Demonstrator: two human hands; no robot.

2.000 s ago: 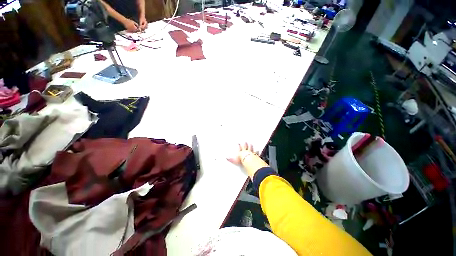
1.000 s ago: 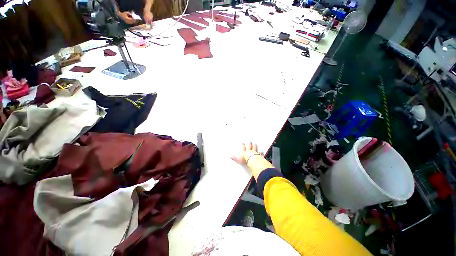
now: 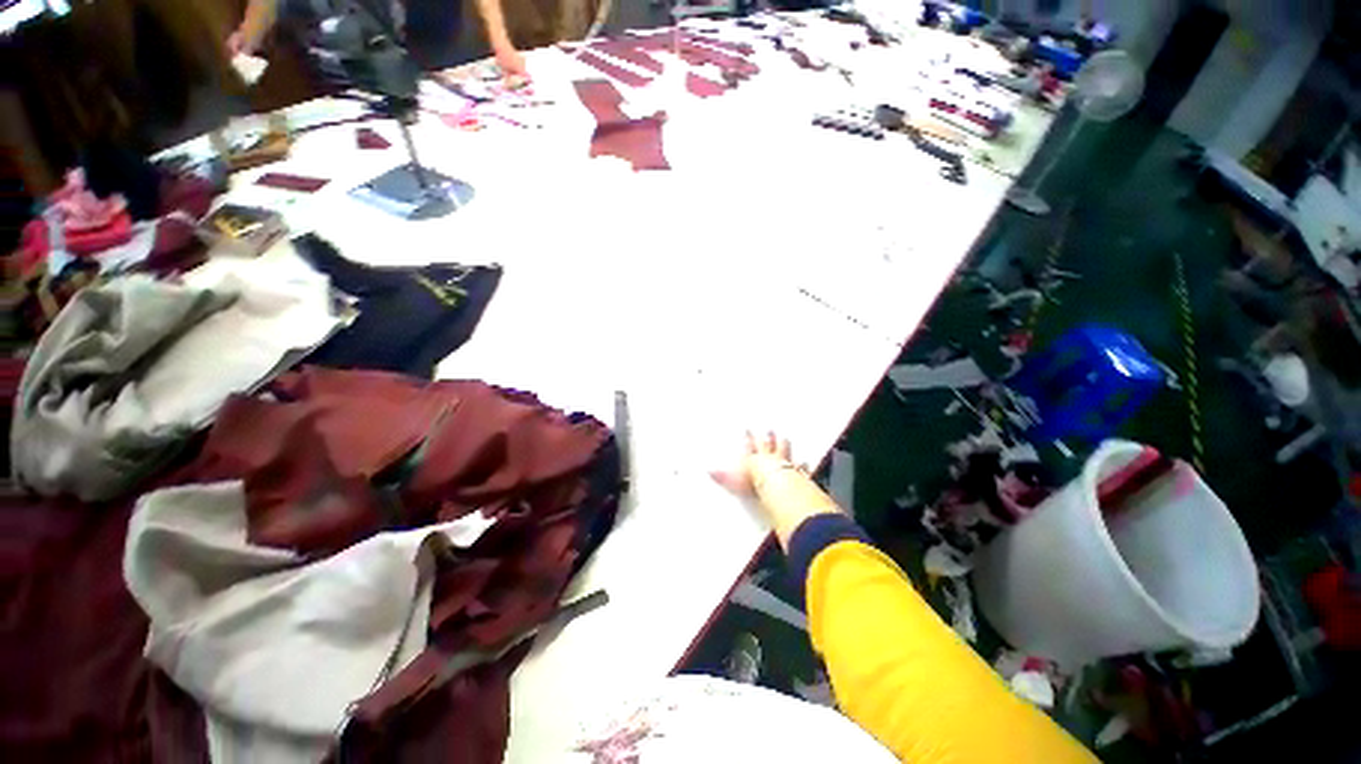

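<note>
A heap of dark red leather (image 3: pixel 508 463) lies at the near left of the white table (image 3: pixel 672 284). A pale beige-grey flap (image 3: pixel 284 620) is folded over it. A narrow dark strip (image 3: pixel 623 448) lies at the heap's right edge. My right hand (image 3: pixel 764 470) rests on the bare tabletop near the red-edged side, right of the heap, fingers apart and holding nothing. My left hand is not in the picture.
A beige-grey bundle (image 3: pixel 179 358) and a black piece (image 3: pixel 411 306) lie behind the heap. A cutting machine (image 3: pixel 411 187) stands farther back, near another person's hands. Beyond the right edge are a white bucket (image 3: pixel 1045 575), a blue stool (image 3: pixel 1093 381) and floor scraps.
The whole view has shifted, so things appear farther right. The other person's hands have moved apart. My right hand still rests at about the same place on the table.
</note>
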